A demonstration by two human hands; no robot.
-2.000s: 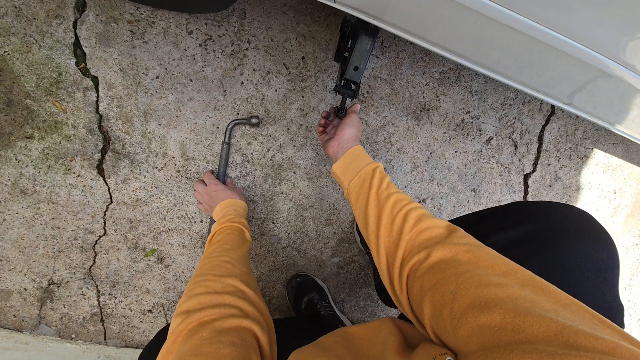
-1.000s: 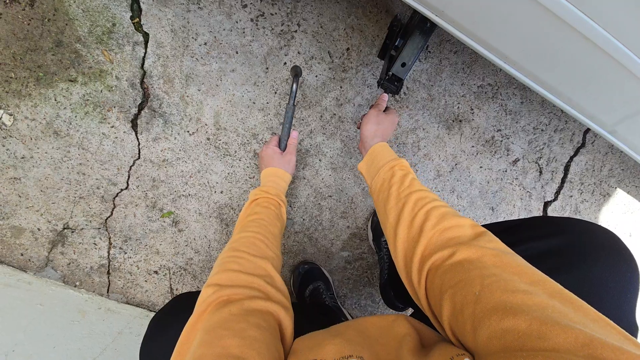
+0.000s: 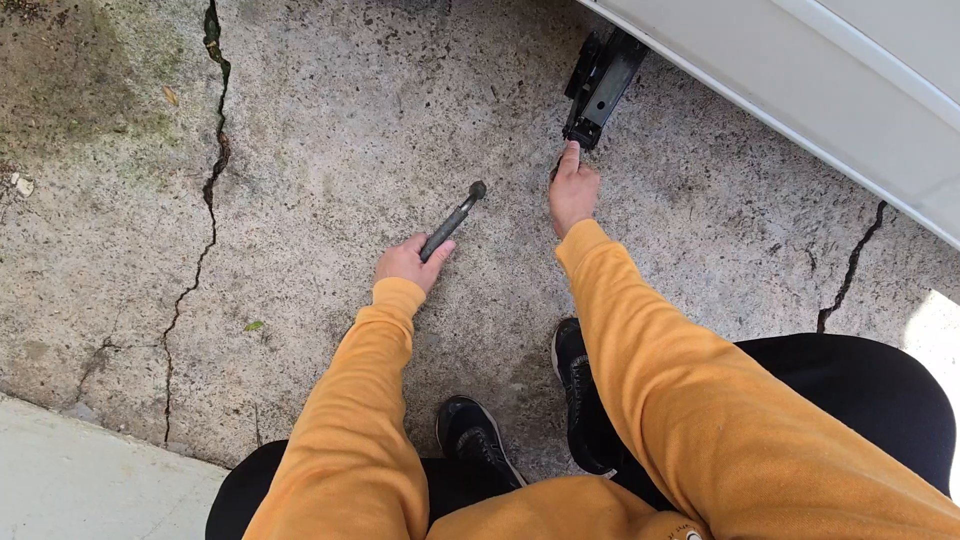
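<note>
My left hand (image 3: 412, 261) is closed around the handle of a metal lug wrench (image 3: 447, 231), its bent socket end pointing up and to the right, away from me. To the right of it, my right hand (image 3: 574, 191) touches the near end of a black car jack (image 3: 606, 94), with the index finger stretched along it. The other fingers curl below, and whether they grip the jack's end is hidden. The jack's far part disappears beneath the edge of a light-coloured car body (image 3: 757, 90).
Rough concrete ground (image 3: 322, 172) with a long crack (image 3: 214, 180) at the left and another at the right lies under everything. A pale concrete ledge (image 3: 90, 472) runs along the lower left. My dark shoes (image 3: 472, 439) stand below the hands.
The lug wrench has turned in my left hand; its socket end points more to the right than one second ago. My right hand stays at the jack's end. The view has shifted.
</note>
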